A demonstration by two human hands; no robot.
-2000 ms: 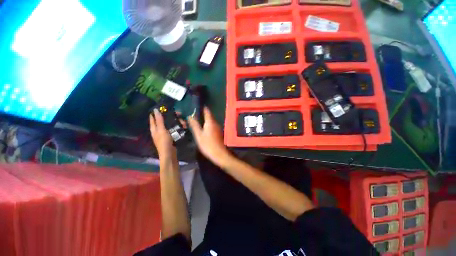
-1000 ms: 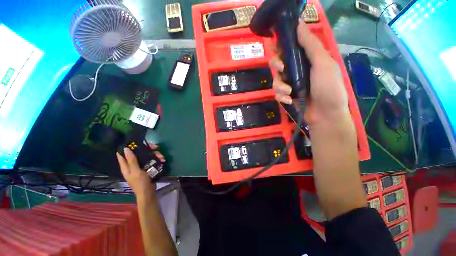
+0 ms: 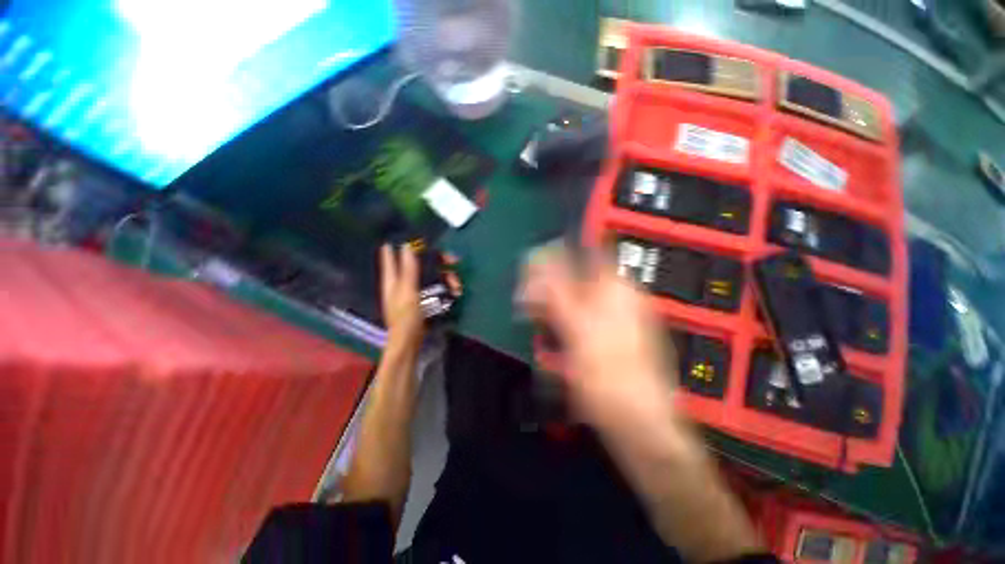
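Note:
My left hand point(image 3: 404, 289) holds a black-backed keypad phone point(image 3: 434, 295) with white labels, low over the front of the mouse pad. My right hand point(image 3: 590, 325) is strongly blurred at the left edge of the red-orange phone tray point(image 3: 824, 449). A dark blurred shape that looks like the barcode scanner point(image 3: 573, 149) is just beyond its fingers; whether the hand grips it is unclear. Black-backed phones lie in the tray pockets, and one phone point(image 3: 796, 322) lies slanted across the right column. Two gold-front phones are in the far row, with white label sheets point(image 3: 712, 143) in the row below.
A bright monitor point(image 3: 198, 66) is at upper left, beside a white fan point(image 3: 468, 55). A mouse pad point(image 3: 375, 182) carries a white label point(image 3: 450, 203). Tall stacked red trays point(image 3: 165, 419) fill the lower left. Another filled tray point(image 3: 785, 534) is at lower right.
The view has turned, so the tray sits farther right and tilted. My right hand and the scanner have moved from over the tray to its left side. My left hand still holds the phone.

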